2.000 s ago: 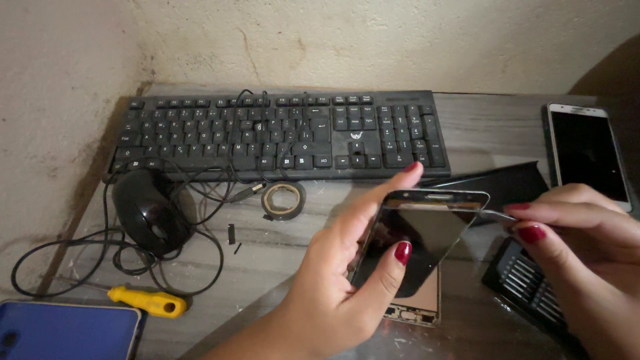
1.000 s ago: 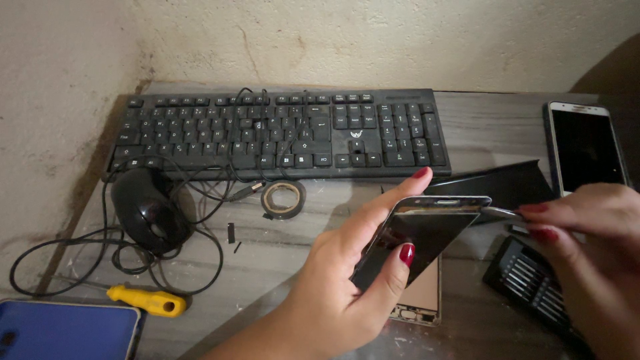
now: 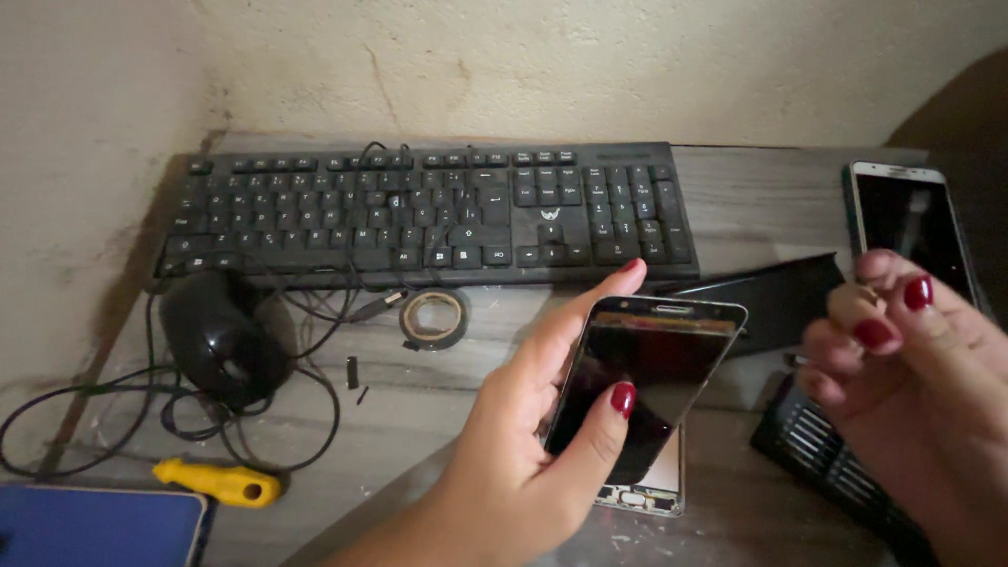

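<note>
My left hand grips a dark phone screen panel by its sides, thumb across its face, the earpiece end pointing away from me. Beneath the panel's lower end lies an opened phone frame with inner parts showing at its bottom edge. My right hand is raised to the right of the panel, apart from it, fingers curled and blurred. Whether something small is between those fingers cannot be told. Below that hand lies a black case of screwdriver bits, partly hidden.
A black keyboard lies near the wall. Left are a wired mouse, a yellow-handled tool and a blue device. A roll of black tape lies centrally. A white-edged phone and a black flat piece are right.
My right hand has drawn back from the screen panel's top right corner, where it held a thin metal tool. The panel's face is tilted more toward the view than one second ago.
</note>
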